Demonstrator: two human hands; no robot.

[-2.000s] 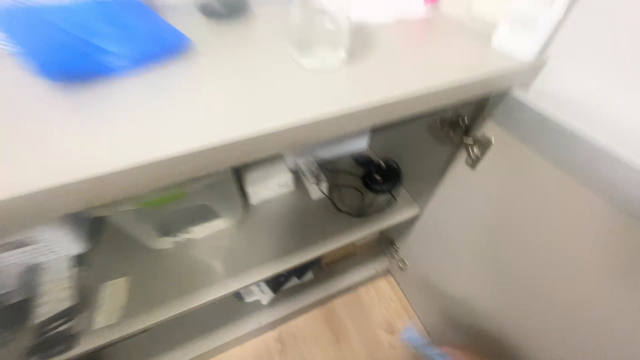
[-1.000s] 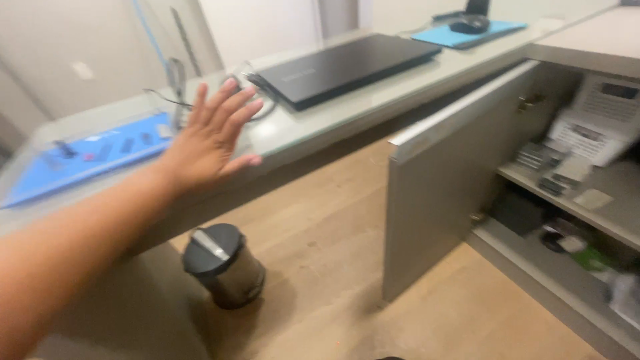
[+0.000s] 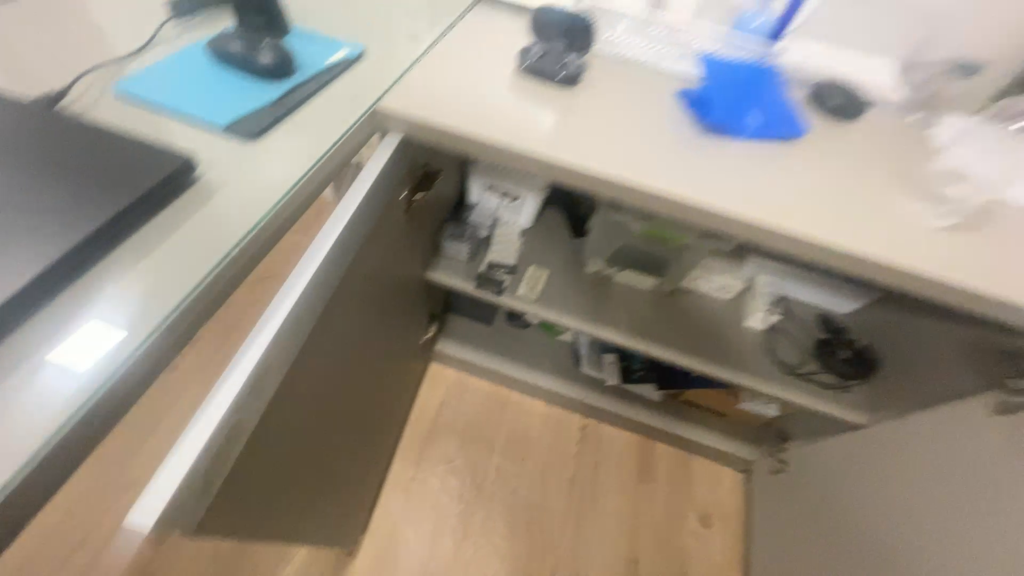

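Neither of my hands is in view, and the frame is blurred by motion. A grey cabinet with a pale countertop stands with its left door and right door swung outward. On its upper shelf are white boxes or devices at the left, a clear container with a green part, and a coiled black cable at the right. The lower shelf holds dark and white items and a brown box. A blue item lies on the countertop.
At the left is a glass-topped desk with a dark laptop and a light blue folder or pad under a black stand. A small black object and crumpled white material rest on the countertop. Wood floor lies below.
The view has swung right from the desk to the cabinet. The hand with spread fingers seen over the desk one second ago is out of view.
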